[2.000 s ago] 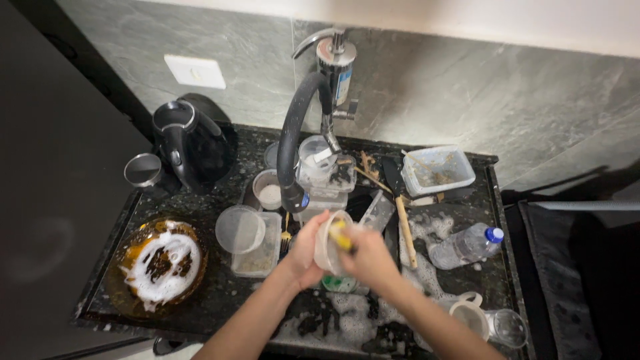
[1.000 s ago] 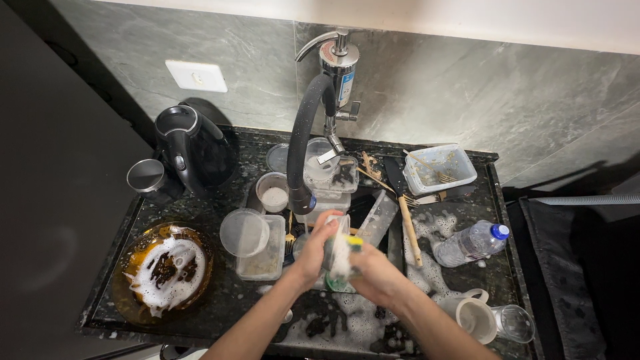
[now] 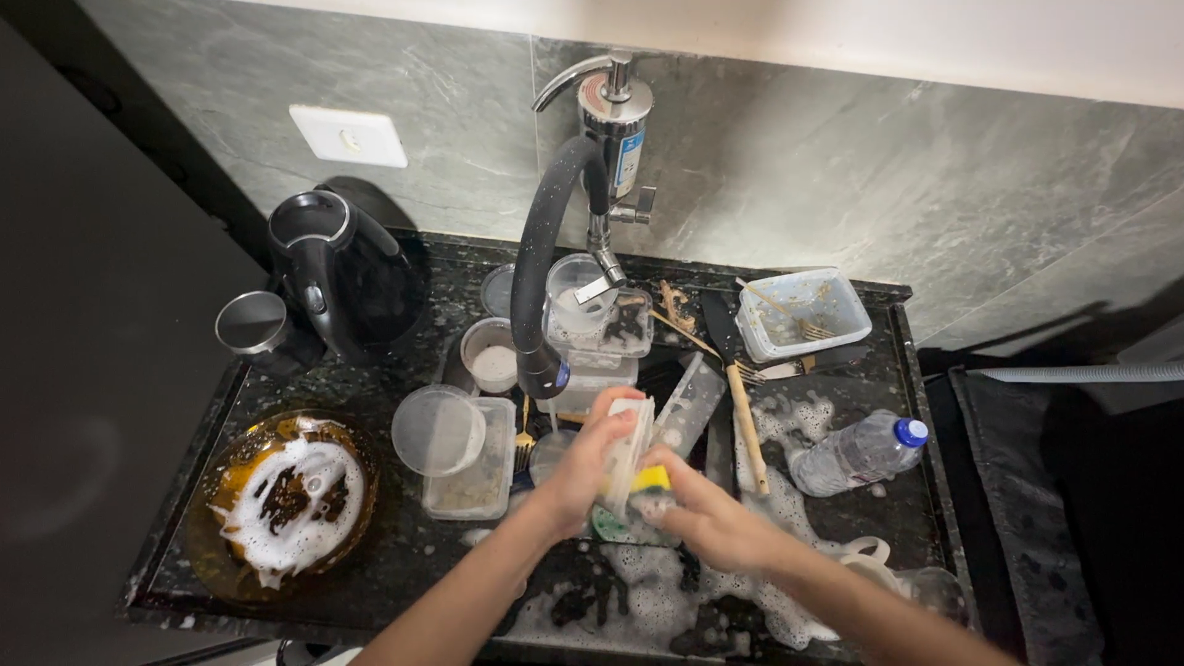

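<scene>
My left hand (image 3: 587, 467) grips a translucent plastic container (image 3: 629, 444), tilted on its side above the sink. In my right hand (image 3: 698, 513) is a yellow sponge (image 3: 651, 479) with foam, pressed close to the container's side. Just above my hands hangs the black flexible faucet (image 3: 546, 268), with a thin stream of water below its spout. Beneath and behind my hands the sink holds plastic containers and a gold-coloured fork (image 3: 524, 444). A green item (image 3: 610, 525) shows partly under the held container.
An amber glass dish (image 3: 208, 527) with suds lies left, near a black electric kettle (image 3: 342, 268) and a dark cup (image 3: 254, 324). On the right are a food-stained plastic container (image 3: 805, 314), a wooden-handled utensil (image 3: 747, 435), a plastic bottle (image 3: 851, 455) and a white mug (image 3: 874, 564).
The held container has turned from showing its round opening to standing side-on between my hands. The sponge has moved from its opening to its outer side.
</scene>
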